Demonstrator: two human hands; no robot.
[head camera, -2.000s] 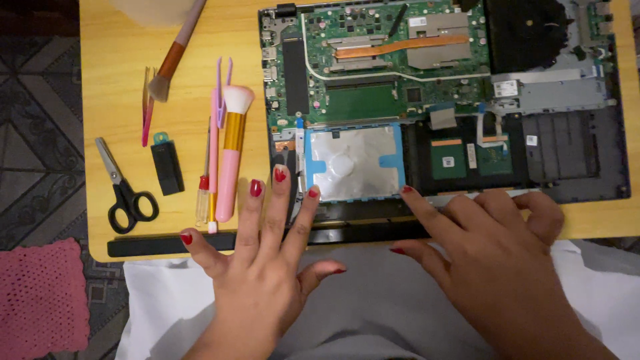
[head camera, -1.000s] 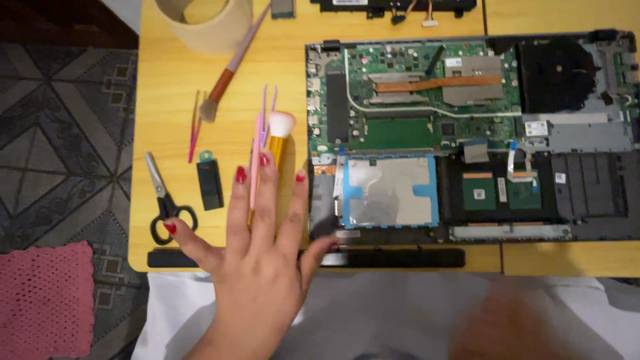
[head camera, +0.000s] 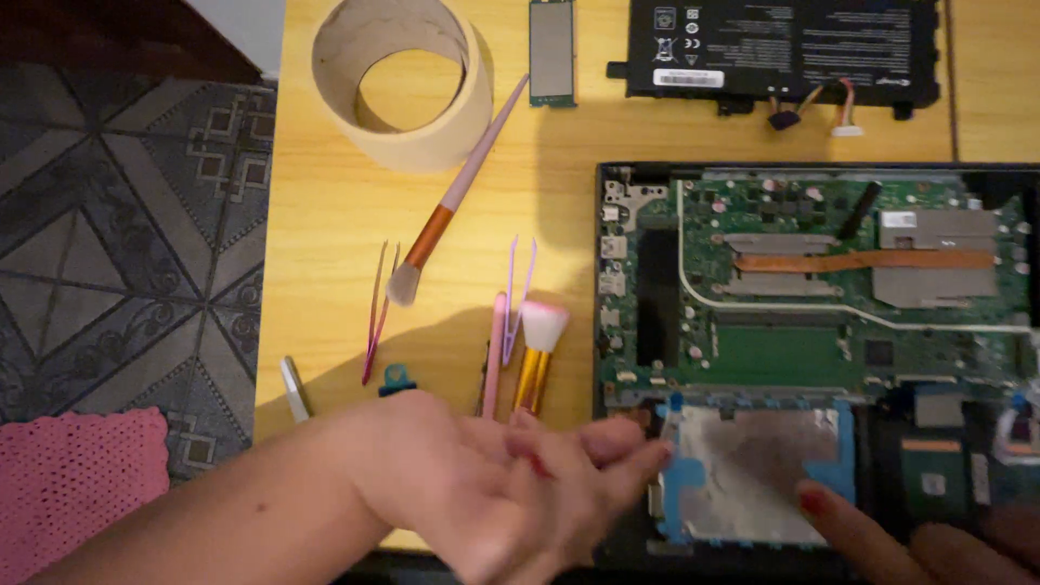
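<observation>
An opened laptop base (head camera: 634, 396) lies on the wooden table, its green motherboard (head camera: 780, 349) and copper heat pipe (head camera: 861, 260) exposed. Below the board sits a silvery hard drive (head camera: 756, 479) with blue edging. My left hand (head camera: 520, 487) is blurred, its fingers bent at the drive's left edge; whether they hold anything is hidden. My right hand (head camera: 877, 536), partly out of view, has a fingertip over the drive's lower right part, with no object visible in it. Left of the laptop lie a pink-tipped brush (head camera: 543, 349), lilac tweezers (head camera: 512, 325) and a pink handle (head camera: 494, 357).
A roll of masking tape (head camera: 406, 150), a long brush (head camera: 459, 191) and metallic pink tweezers (head camera: 378, 325) lie at the left. Behind are a small circuit module (head camera: 552, 57) and a laptop battery (head camera: 715, 57) with loose connectors. Scissors (head camera: 294, 390) are partly covered by my left arm.
My left hand has moved right from over the brushes to the drive's left edge. My right hand is back at the drive after being low and blurred. The view has shifted, showing more of the table's far side.
</observation>
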